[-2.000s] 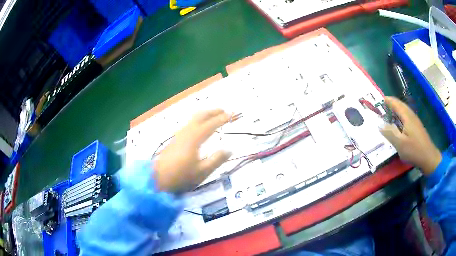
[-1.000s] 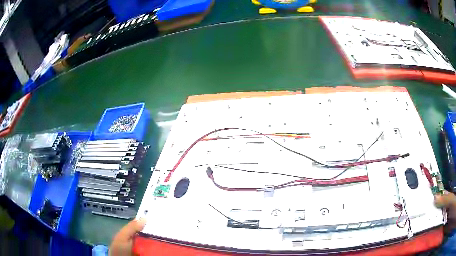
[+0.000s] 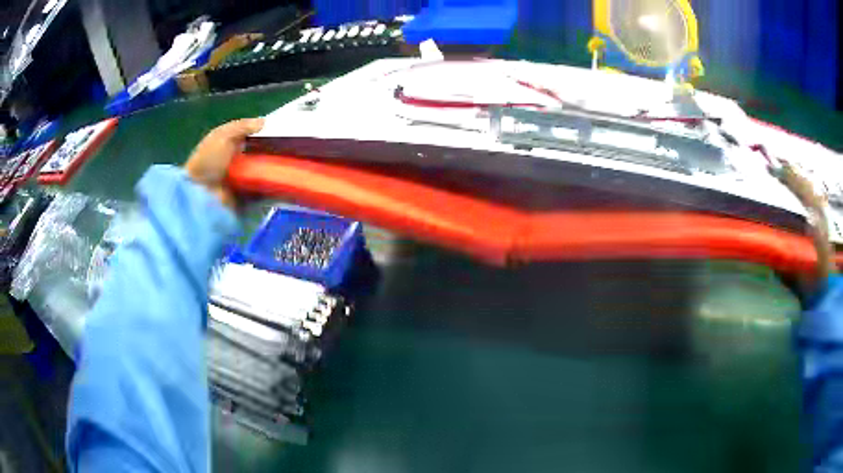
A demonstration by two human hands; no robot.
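Observation:
A white display back panel [image 3: 434,125] with red wires on top is held up above the green bench, its near edge facing me. A red-orange foam pad [image 3: 592,236] runs under its near edge and bends at a joint in the middle. My left hand [image 3: 220,157] grips the panel's left corner with the foam. My right hand [image 3: 808,222] is blurred at the right corner, around the panel and foam edge. The fingers under the panel are hidden.
A blue tray of screws [image 3: 310,248] and a stack of metal brackets [image 3: 259,342] stand at the left. Clear plastic bags [image 3: 65,249] lie further left. A yellow fan [image 3: 647,28] stands at the far side. Another panel [image 3: 79,148] on red foam lies at far left.
The panel and foam have been lifted off the bench and moved away from me. Both hands were at its near corners and now hold it up. The camera view has also shifted.

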